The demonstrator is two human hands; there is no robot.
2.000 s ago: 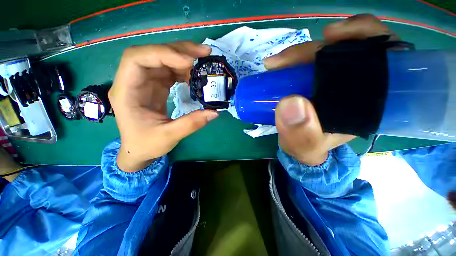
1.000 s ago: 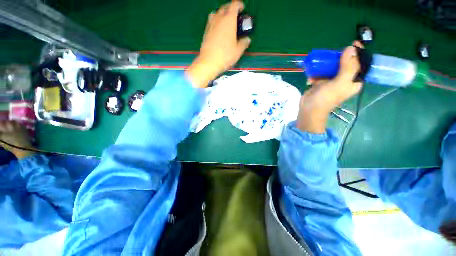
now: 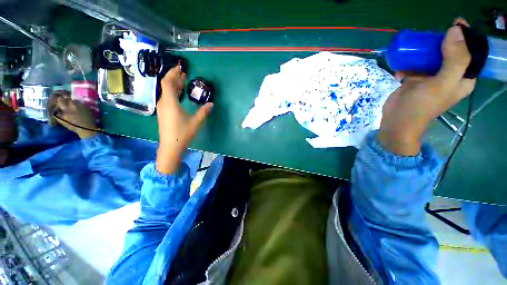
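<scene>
My left hand [image 3: 180, 119] is over the bench at the left, thumb and fingers apart. A round black watch module [image 3: 199, 91] with a pale label lies between the thumb and fingers; no firm grip shows. My right hand [image 3: 425, 94] holds the dispensing syringe [image 3: 414, 52] raised at the upper right. Its blue end and thin needle point left, with a black wrap [image 3: 476, 51] round the tube; its far end is cut off by the frame edge. A crumpled white wipe [image 3: 333, 100] with blue spots lies between my hands.
A shallow tray [image 3: 150, 103] with dark parts and a yellowish block stands left of my left hand, dark round parts by its right side. A metal rail [image 3: 150, 25] runs behind it. Another person's hand [image 3: 75, 111] is at far left. Thin metal rods [image 3: 453, 125] and a dark cable are at right.
My left hand has left the module at the far side of the bench and come back to the modules near the tray. My right hand still holds the syringe. The view has shifted left.
</scene>
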